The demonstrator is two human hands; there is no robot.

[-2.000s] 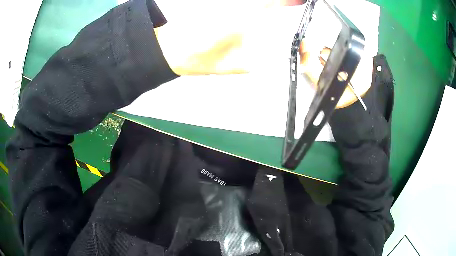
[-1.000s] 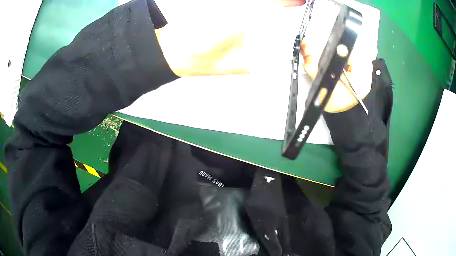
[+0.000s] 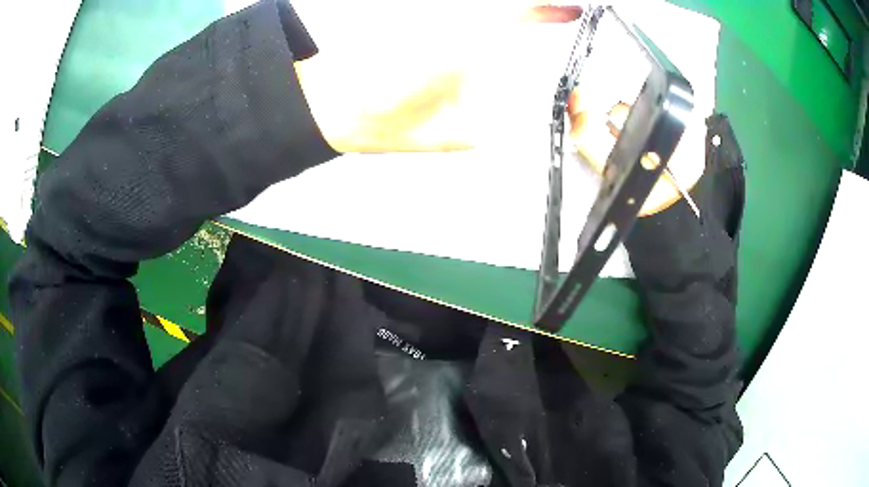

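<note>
The phone frame (image 3: 617, 195), a dark open rectangle with round holes and a slot in its near end, is held tilted above the right part of the white work sheet (image 3: 400, 214). My left hand (image 3: 410, 100) reaches in from the left. Glare washes out most of it; a reddish fingertip shows at the frame's far end, where it appears to hold the frame. My right hand (image 3: 667, 190) is behind and right of the frame, partly hidden by it. The thin tweezers (image 3: 684, 193) stick out of this hand toward its wrist; their tips cannot be made out.
A green mat (image 3: 448, 273) with a yellowish front edge lies under the sheet. A brighter green surface at the far right carries a dark rectangular object (image 3: 824, 36). A pale panel (image 3: 819, 314) stands at right. Yellow-black floor tape (image 3: 170, 325) shows at lower left.
The frame swung to a steeper view a second ago and is now turned back, close to its earlier tilt. The dark object at the far right has shifted left. Both hands stay nearly in place.
</note>
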